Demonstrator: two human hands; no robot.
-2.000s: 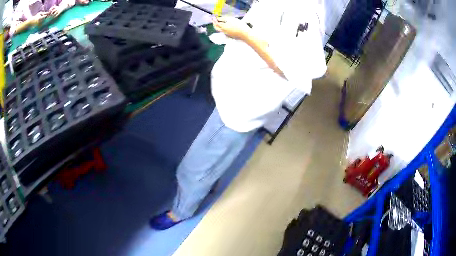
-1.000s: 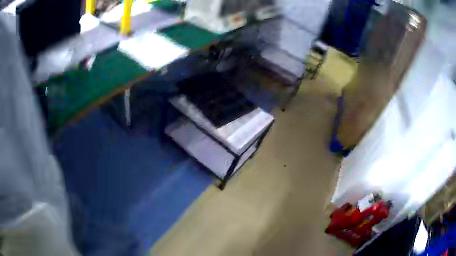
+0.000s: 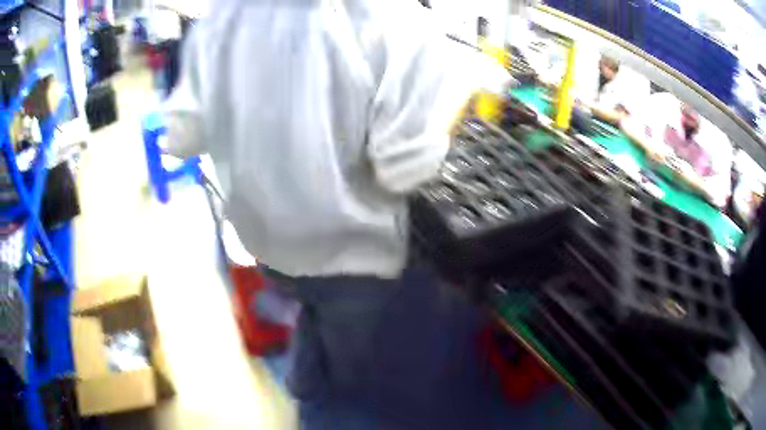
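Observation:
Neither of my hands shows clearly. Nearest in front of me, a black compartment tray (image 3: 672,269) sits tilted on a stack of black trays at the right. Most of its pockets look dark, with a small pale bit in one near the front. A second black tray (image 3: 495,189), farther back on its own stack, has shiny round pieces in its pockets. A blurred whitish shape (image 3: 732,369) lies at the lower right beside the near tray; I cannot tell what it is.
A person in a light grey top (image 3: 311,143) stands close with their back to me. An open cardboard box (image 3: 113,361) is on the floor at left, beside a blue rack (image 3: 38,227). Seated workers line the green bench (image 3: 697,197). Red bins (image 3: 260,315) are below.
The view has swung from the floor, white side stand and bare green bench to the tray stacks, the grey-topped person's back, the open box and the rack at left.

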